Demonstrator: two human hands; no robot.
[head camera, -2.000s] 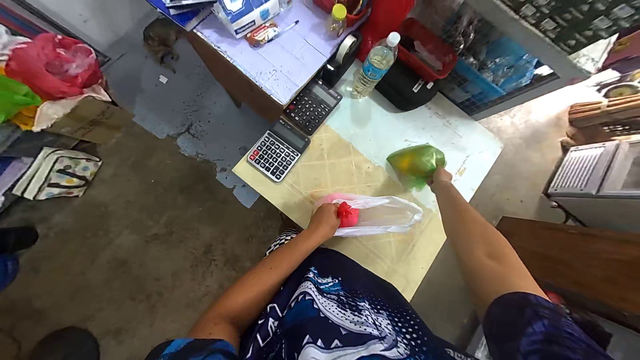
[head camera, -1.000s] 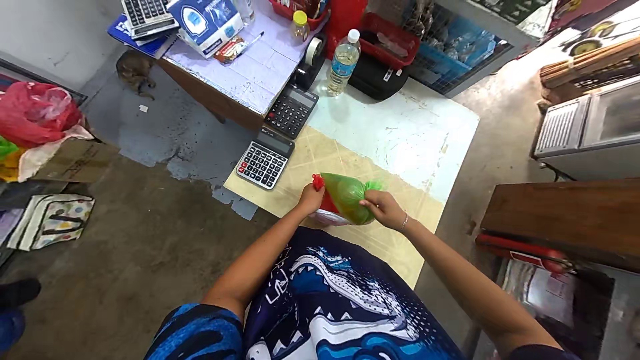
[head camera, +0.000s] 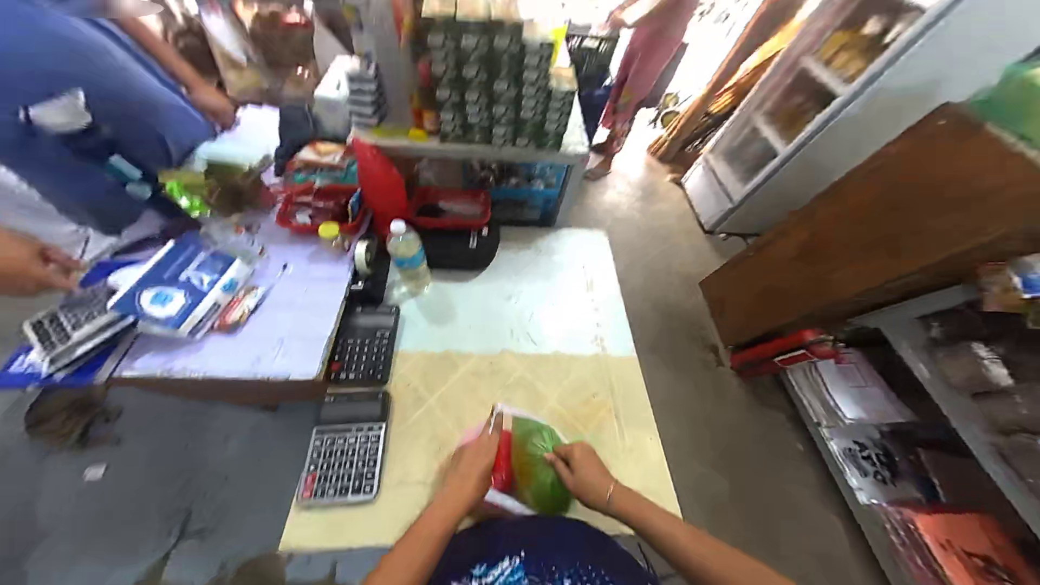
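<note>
At the near edge of the table, my right hand (head camera: 583, 475) grips the gathered top of a green plastic bag (head camera: 536, 467), whose contents are hidden. The green bag is at the mouth of a white plastic bag (head camera: 508, 502), against a red bundle (head camera: 502, 461) on its left. My left hand (head camera: 473, 467) holds the white bag's rim on the left side. Left of my hands lie a silver-and-black calculator (head camera: 345, 455) and a black calculator (head camera: 363, 345). A clear bottle with a blue label (head camera: 409, 258) stands farther back on the table.
A tape roll (head camera: 365, 255), red baskets (head camera: 451, 208) and a blue-and-white box (head camera: 185, 284) are at the back left. Another person's hand (head camera: 32, 262) is at the left edge, near more calculators. Stacked cans (head camera: 496, 81) stand behind. A brown wooden panel (head camera: 877, 236) and shelves flank the right aisle.
My right hand has brought the green bag left, from the table's right side to the white bag by my left hand. The view has tilted up, showing other people.
</note>
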